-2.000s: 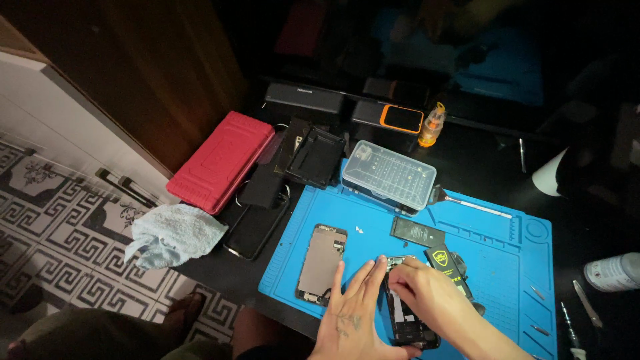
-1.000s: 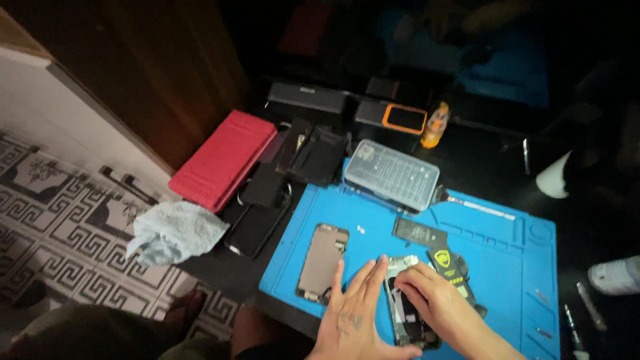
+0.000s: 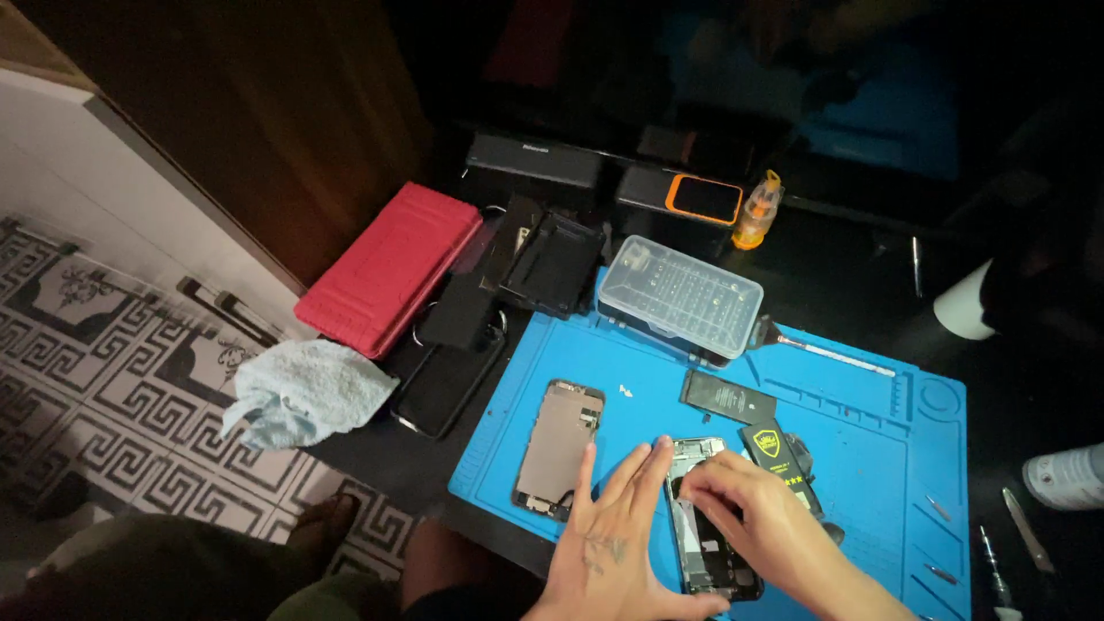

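An opened smartphone housing lies on a blue silicone repair mat. My left hand is spread beside it, fingertips at its upper left edge and thumb at its lower end. My right hand reaches over the housing with fingers pinched at its inner upper part; whether something thin is between them is hidden. Left of my hands a phone display assembly lies with its back side up. Beyond my right hand are a phone battery and a second, dark battery with a yellow emblem. Small white pieces lie near the display.
A clear-lidded bit case rests on the mat's back edge, near a thin brush-like tool. Left are a red case, a light blue cloth and a black phone case. Tweezers and a screwdriver lie right.
My right hand's fingers have shifted slightly over the housing, leaving more of its upper end exposed than two seconds ago. The left hand stays about where it was.
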